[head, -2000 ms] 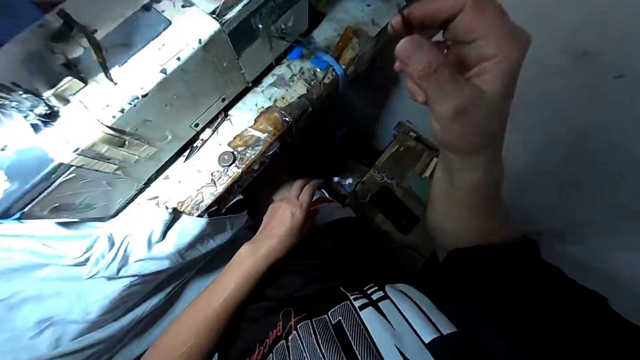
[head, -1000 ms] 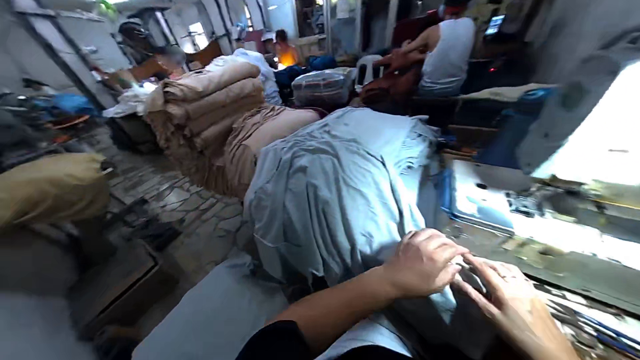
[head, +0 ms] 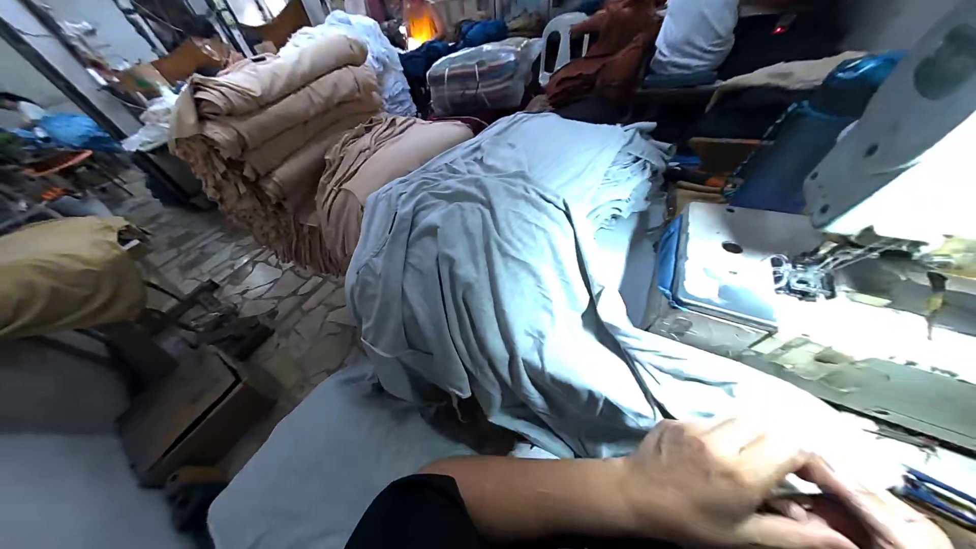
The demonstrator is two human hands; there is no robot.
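Observation:
My left hand (head: 717, 473) reaches from the bottom centre to the lower right, its fingers bent over my right hand (head: 869, 511). The two hands meet at the near edge of a brightly lit work surface. Whether a small thing is between the fingers cannot be seen. Just beyond my left hand lies a heap of light grey-blue fabric (head: 496, 290), with folds running down to the wrist. An industrial sewing machine (head: 877, 175) stands to the right, with a metal plate (head: 732, 252) and looper parts (head: 808, 278) beside the fabric.
Stacked beige fabric (head: 290, 114) stands behind at the left. A mustard cloth bundle (head: 69, 274) and a brown box (head: 198, 412) are at the far left. A wrapped bundle (head: 484, 76) and a white plastic chair (head: 564, 46) are at the back, near a seated person (head: 694, 38). Blue tweezers (head: 942, 492) lie lower right.
The view has swung widely from the machine's side to the fabric heap and the room. My hands, apart two seconds ago, are together and lower right in the view.

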